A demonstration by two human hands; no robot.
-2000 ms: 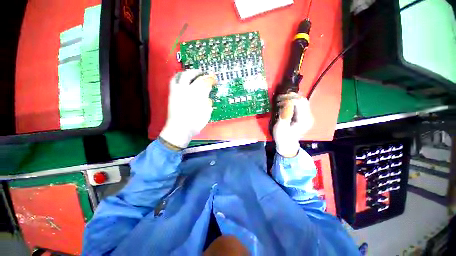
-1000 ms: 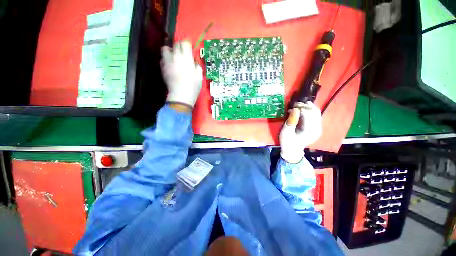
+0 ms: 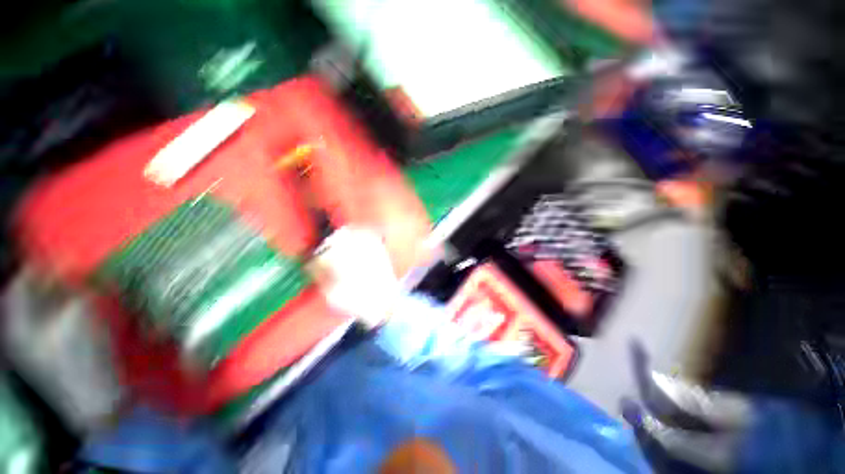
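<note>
The whole head view is strongly motion-blurred. The green circuit board (image 3: 195, 264) lies on the red mat (image 3: 79, 218), to the left of my right hand. My right hand (image 3: 357, 273), in a white glove, is around the lower end of the electric screwdriver (image 3: 312, 190); the dark body and yellow ring point up the mat, and its fingers are smeared. My left hand (image 3: 57, 338), a whitish blur at the left side beyond the board, does not show its fingers or whether it holds anything.
A white bar (image 3: 199, 142) lies on the mat beyond the board. A black-rimmed tray with a pale green sheet (image 3: 454, 56) stands at the top. A red tray (image 3: 496, 315) and a dark parts tray (image 3: 570, 255) are at lower right. Another person's blue sleeve (image 3: 792, 435) shows far right.
The view has swung to the right and tilted, so the board and mat now sit left. My left hand appears near the left edge. My right hand remains at the screwdriver.
</note>
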